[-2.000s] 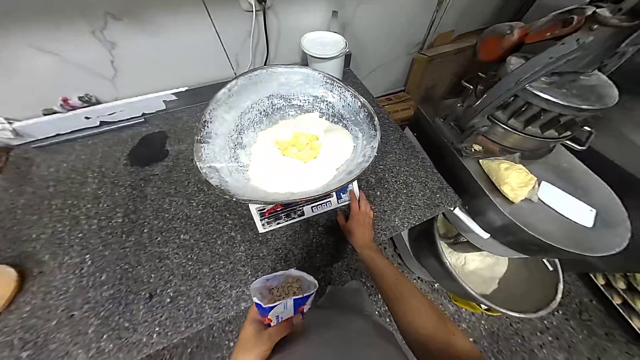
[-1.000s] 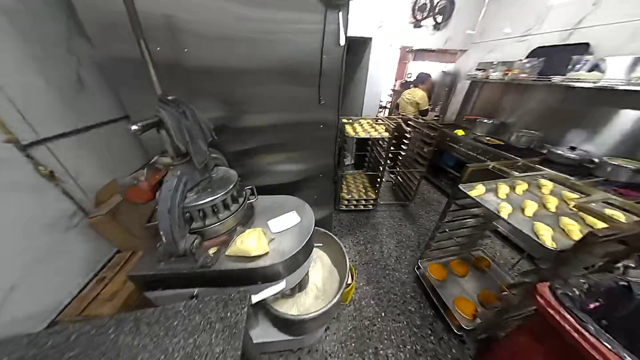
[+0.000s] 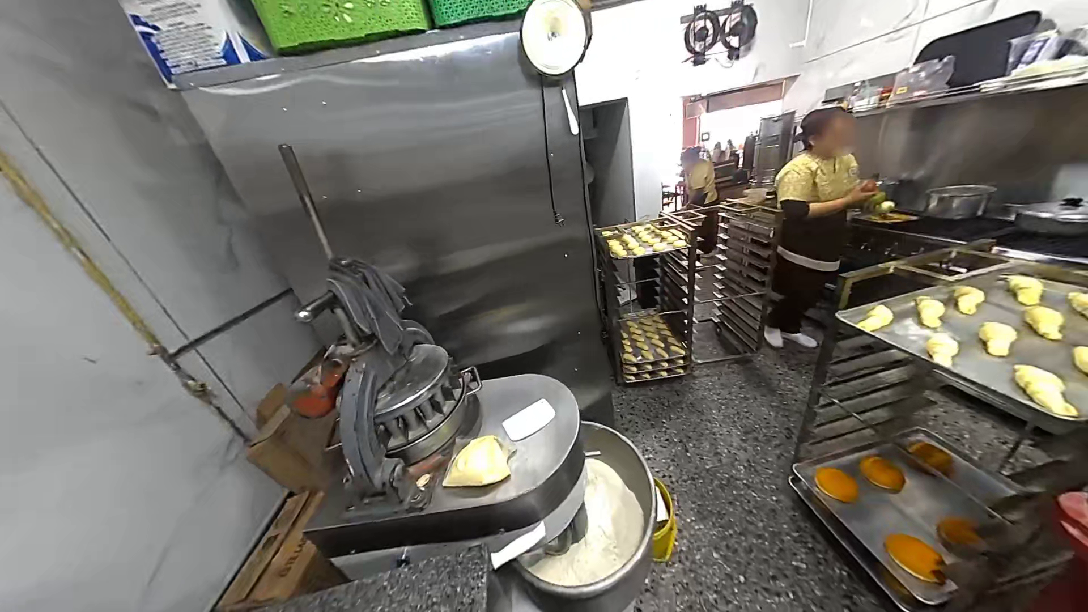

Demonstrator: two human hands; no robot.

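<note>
Neither of my hands shows in the head view now. A metal dough divider with a long lever [image 3: 416, 399] stands on a steel top at the lower left, with grey cloths draped over its arm. On the steel top, a lump of yellow fat or dough [image 3: 478, 462] lies on plastic wrap, and a white scraper [image 3: 529, 419] lies behind it. Below is a steel mixer bowl [image 3: 637, 544] holding pale dough [image 3: 602, 518]. The corner of the granite counter [image 3: 408, 586] shows at the bottom.
A rack tray of shaped dough [image 3: 969, 340] stands at right, above a tray with orange rounds [image 3: 850, 518]. More racks [image 3: 646, 297] stand farther back. A person in a yellow top [image 3: 816, 195] works by the stove; another is behind. Cardboard boxes [image 3: 289, 552] lie at lower left.
The view has swung far right from the counter, where one hand held an open packet and the other touched a scale under a bowl of flour. Both hands have left view.
</note>
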